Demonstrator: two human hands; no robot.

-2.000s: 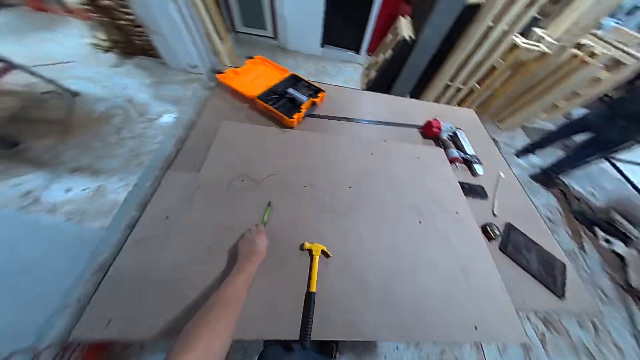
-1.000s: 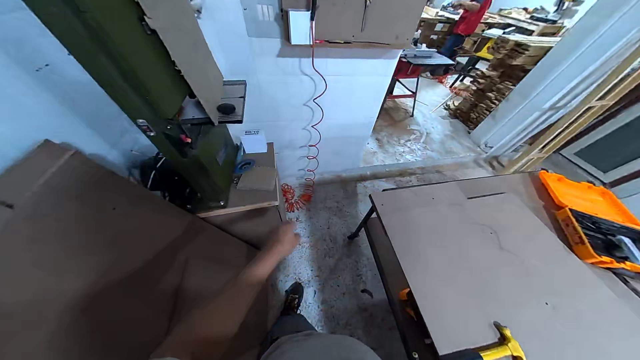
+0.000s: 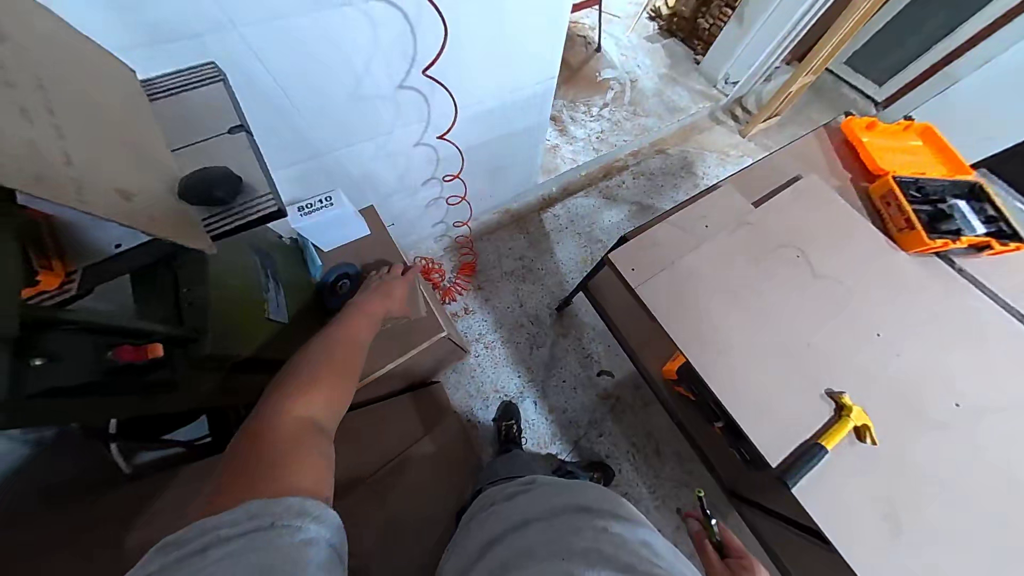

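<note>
My left hand [image 3: 390, 292] reaches onto the brown board box [image 3: 412, 340] at left, beside a dark blue round roll [image 3: 340, 286]. Whether its fingers grip something is unclear. At the bottom right my right hand [image 3: 724, 552] holds a green and black pen-like tool [image 3: 708, 520], pointing up, near the table edge. On the large board-topped table [image 3: 744, 320] lies a claw hammer [image 3: 832, 436] with a yellow head and black grip, its handle end at the edge. An orange tool case [image 3: 920, 184] lies open at the table's far side. A small white box [image 3: 328, 220] with printing stands behind the roll.
A dark green machine [image 3: 240, 312] with a board panel [image 3: 88, 120] is at left. A red coiled air hose [image 3: 448, 160] hangs down the white wall to the floor. A table leg [image 3: 578, 290] angles out near the floor walkway [image 3: 536, 344]. Brown boards [image 3: 408, 472] lie below the box.
The view has swung left from the table. My left hand has moved onto the box beside the roll. My right hand with the pen-like tool has come into view.
</note>
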